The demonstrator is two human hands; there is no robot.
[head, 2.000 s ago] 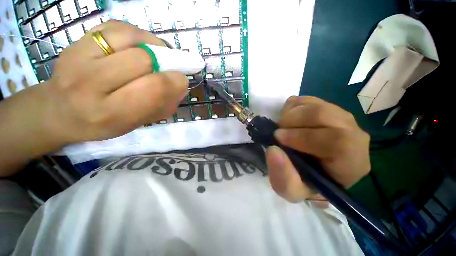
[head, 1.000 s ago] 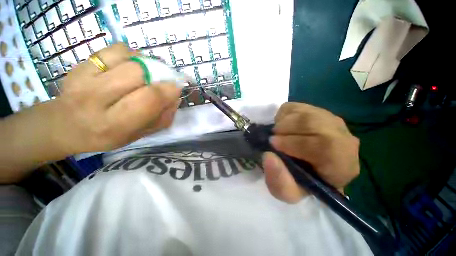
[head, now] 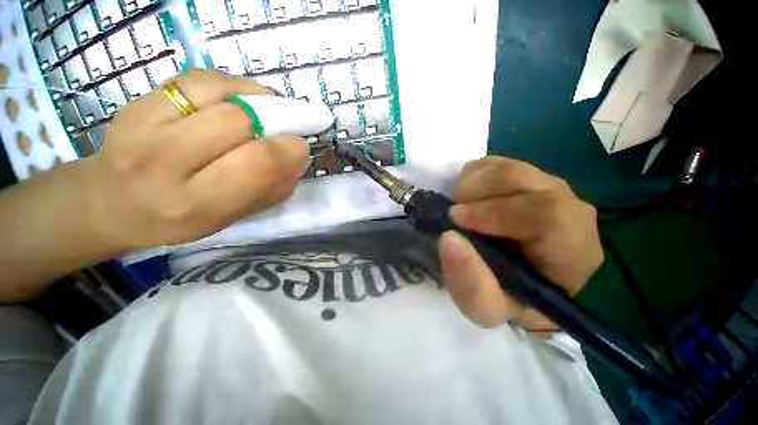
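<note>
My right hand point(head: 528, 241) holds the black soldering iron point(head: 507, 270) like a pen. Its dark tip is at the lower edge units of the green-edged PCB panel point(head: 396, 83), close to my left fingertips. My left hand point(head: 199, 158), with a white finger cot banded green and a yellow ring, is closed over the panel. A thin solder wire point(head: 322, 150) shows between its fingertips and the iron tip. Whether the tip touches a pad is too small to tell. My left hand hides part of the panels.
The panels lie on a white sheet point(head: 445, 83) with tan spots along its left side. A cream folded piece point(head: 644, 91) lies on the dark green bench at right. Beyond it are a small metal cylinder point(head: 693, 165) and black cords. My white shirt fills the bottom.
Compared with two seconds ago, the panels, sheet and folded piece sit higher in the picture. The iron tip has moved slightly left and down in the picture. Both hands keep their holds.
</note>
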